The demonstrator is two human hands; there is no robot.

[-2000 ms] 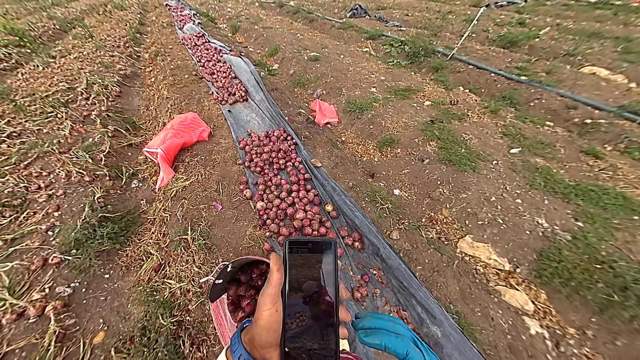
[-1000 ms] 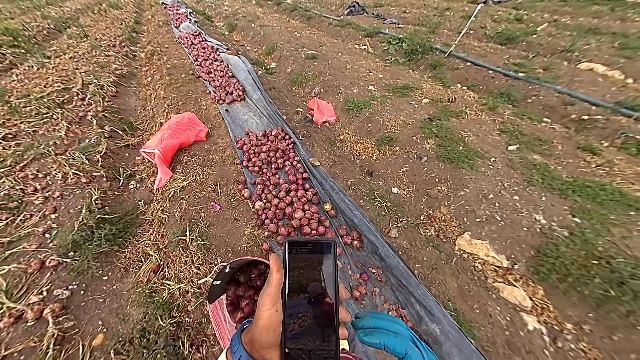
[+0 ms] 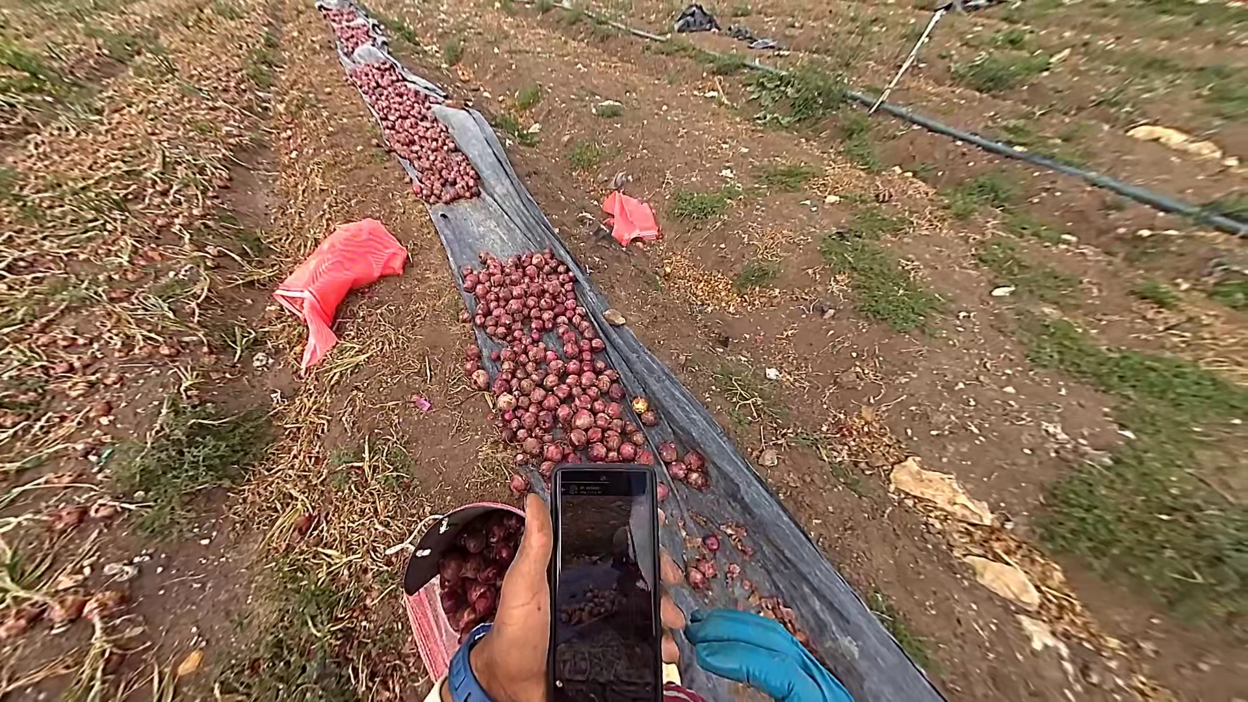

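Observation:
My left hand [image 3: 519, 624], bare and with a blue band at the wrist, holds a black smartphone [image 3: 604, 595] upright at the bottom centre, fingertips showing at its right edge. Just right of the phone is my right hand [image 3: 760, 651] in a blue glove, its fingers curved and close together; nothing shows in it, though its underside is hidden. Left of the phone, partly behind my left hand, a pinkish bucket [image 3: 436, 624] holds red onions [image 3: 478, 570]. More red onions [image 3: 561, 390] lie on a long grey plastic sheet [image 3: 702, 419] ahead.
A red mesh sack [image 3: 341, 278] lies on the soil left of the sheet, and a smaller red piece [image 3: 631, 217] to its right. Dry onion plants [image 3: 127, 244] cover the left side. A dark hose [image 3: 1033, 161] crosses the upper right. Pale stones [image 3: 941, 490] lie at right.

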